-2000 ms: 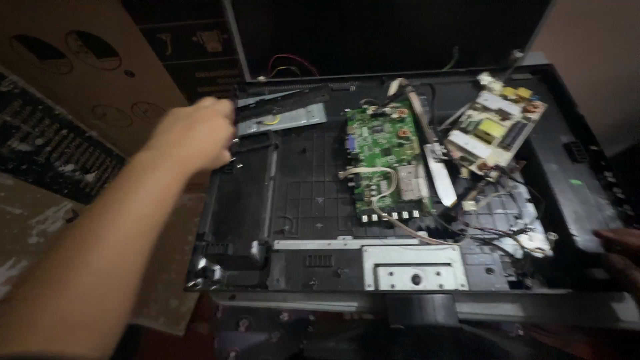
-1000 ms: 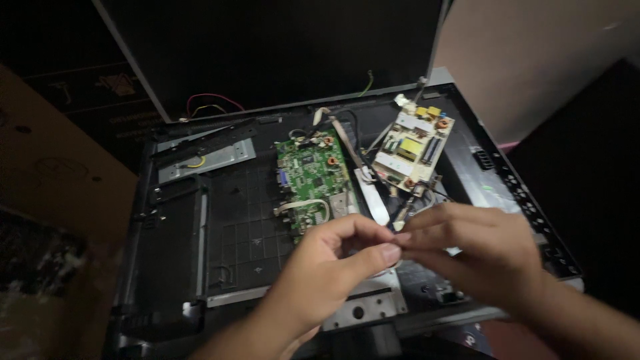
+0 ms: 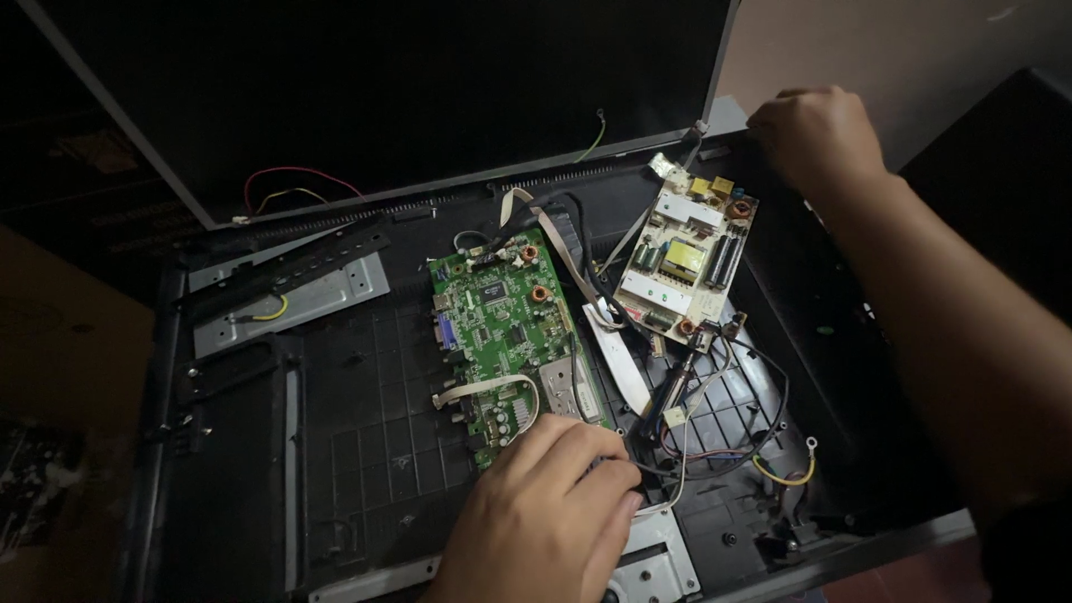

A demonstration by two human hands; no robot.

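Note:
My left hand (image 3: 548, 502), fingers curled, lies at the lower end of a green circuit board (image 3: 502, 327) beside dark cables; whether it grips anything is hidden. My right hand (image 3: 816, 134) reaches to the far right corner of a black plastic TV back cover (image 3: 368, 419); its fingertips blur into the dark edge and its hold cannot be told. Between the hands a power supply board (image 3: 687, 260) with a yellow transformer lies tilted in the cover. A flat ribbon cable (image 3: 557, 251) and a white strip (image 3: 618, 356) run between the boards.
A large dark display panel (image 3: 402, 84) leans behind the cover, with red, yellow and green wires at its lower edge. Metal plates (image 3: 335, 293) lie at the left. A ring-ended yellow wire (image 3: 783, 479) and loose cables lie at the right, above a metal bracket (image 3: 662, 561).
My hands were together over the cover one second ago and are now apart. The right hand has moved to the far right corner, while the left is by the green board's lower end.

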